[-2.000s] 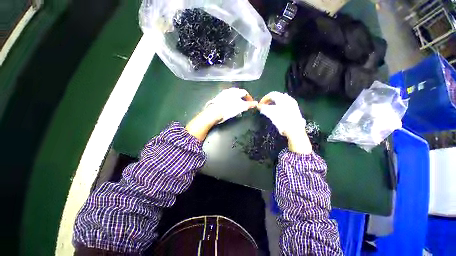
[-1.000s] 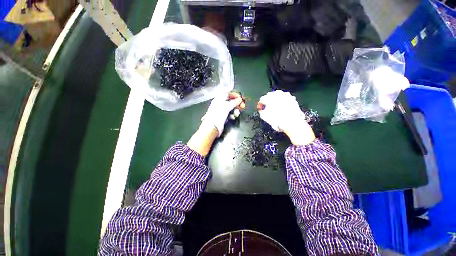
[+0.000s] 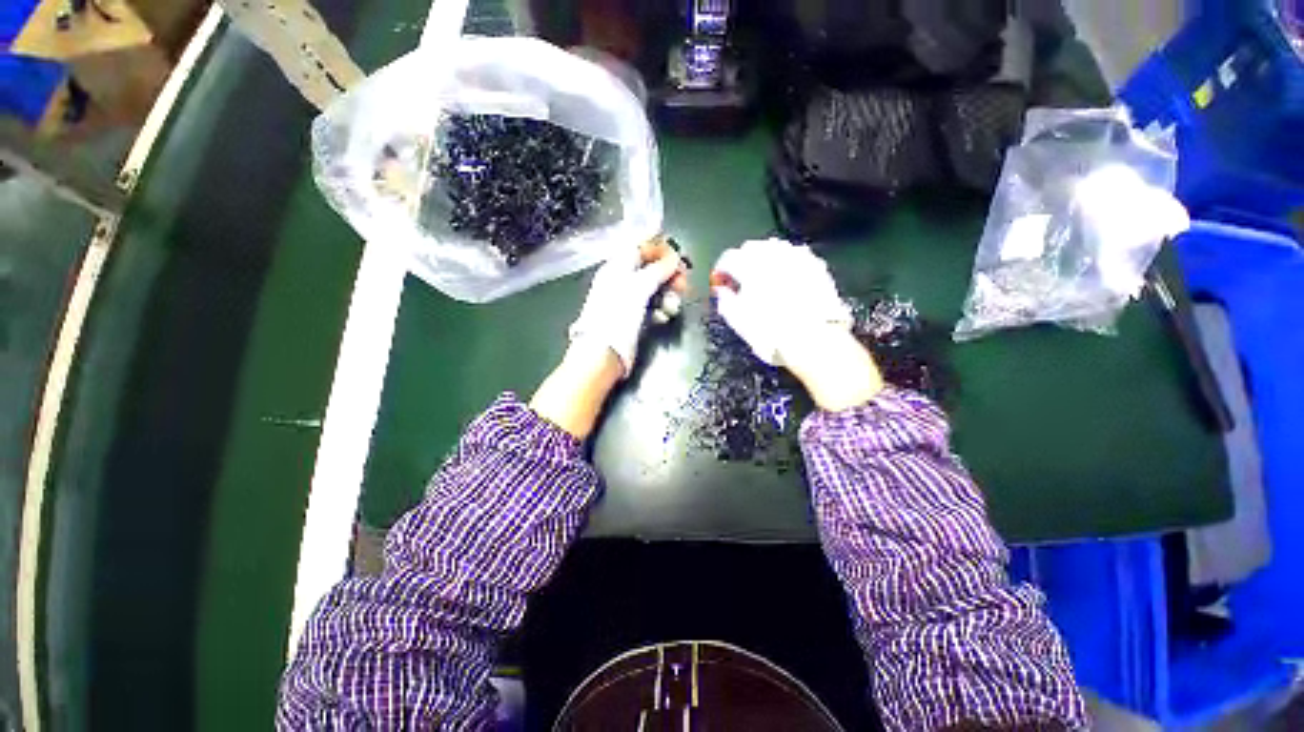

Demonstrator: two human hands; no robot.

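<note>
My left hand (image 3: 626, 300), in a white glove with bare fingertips, pinches a small black part (image 3: 679, 255) near the bench middle. My right hand (image 3: 777, 298), also gloved, is a short gap to its right, fingers curled with the tips together; whether it holds anything cannot be told. A loose pile of small black parts (image 3: 741, 403) lies on the green bench below and beside my right hand. A wide-open clear-white plastic bag (image 3: 639, 136) at the upper left holds many similar black parts (image 3: 518, 186).
Dark ribbed blocks (image 3: 861, 140) stand at the back, beside a shiny-topped device (image 3: 705, 65). A clear bag (image 3: 1005, 286) with a white bundle (image 3: 1130, 215) and a long dark strip (image 3: 1190, 350) lie right. Blue bins (image 3: 1280, 329) stand beyond. A white rail (image 3: 348, 415) borders the left.
Since two seconds ago my hands have moved apart from touching fingertips. The view has turned and shifted. Over the last second, my right hand has come slightly left, closer to my left hand.
</note>
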